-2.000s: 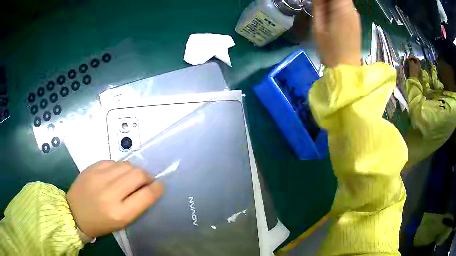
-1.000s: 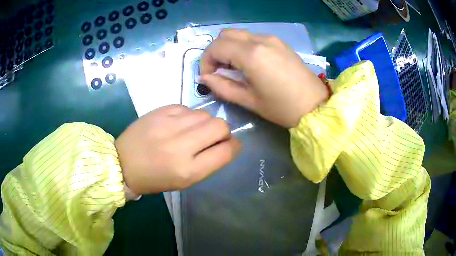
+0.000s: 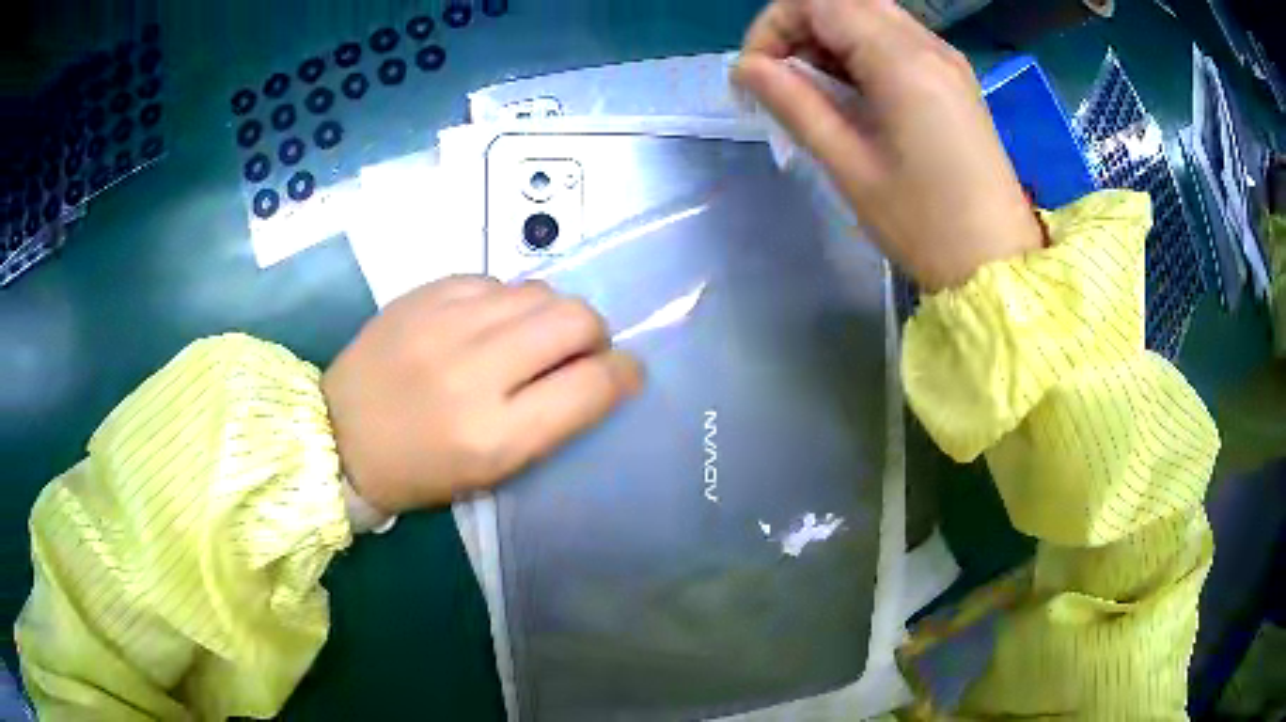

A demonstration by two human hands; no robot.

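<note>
A grey tablet back cover (image 3: 677,592) lies in front of me, its ADVAN lettering facing up. Its camera area (image 3: 564,181) at the upper left shows a small light round seat above a dark disc (image 3: 542,231). Clear protective film (image 3: 666,315) is creased beside my left hand (image 3: 473,395), whose fingers are closed on it over the cover's left side. My right hand (image 3: 896,141) is raised over the cover's upper right corner, thumb and fingers pinching a thin pale piece (image 3: 821,96); I cannot tell if it is film or cloth.
White sheets (image 3: 398,233) lie under the cover, and another grey cover (image 3: 635,88) shows behind. A clear sheet with black rings (image 3: 320,102) is at the upper left, a fuller one (image 3: 85,134) farther left. A blue bin (image 3: 1037,134) and a dotted sheet (image 3: 1168,268) are at the right.
My right hand has moved from the camera area up and right, uncovering the dark disc. Before that it was near the bottle. My left hand stays by the film.
</note>
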